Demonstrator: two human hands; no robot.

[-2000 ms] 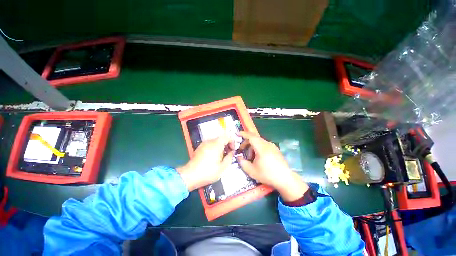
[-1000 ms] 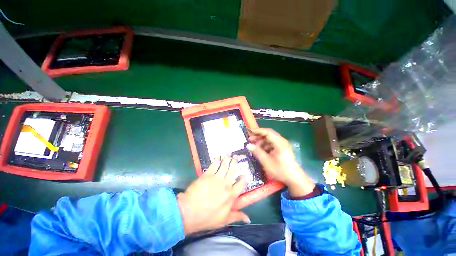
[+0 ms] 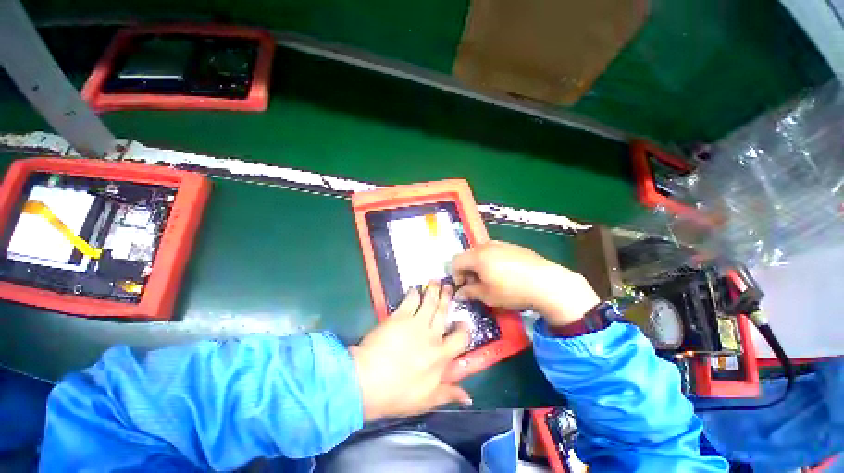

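Note:
An opened tablet lies tilted in a red foam frame in front of me. Its white battery shows, with a short yellow strip near its top. My left hand rests flat on the lower part of the tablet and frame, its fingers spread over the circuit board. My right hand has its fingertips pinched together at the tablet's right side, beside the battery. Whether the right fingertips hold a small part cannot be seen.
Another framed tablet lies at the left, one behind at upper left, one at far right. A round tin, brown block and black cable are right. Clear plastic bags hang there.
My left hand has moved from pinching at the tablet's middle to lying flat on its lower part. My right hand has moved from the right edge slightly inward and down. The view has shifted.

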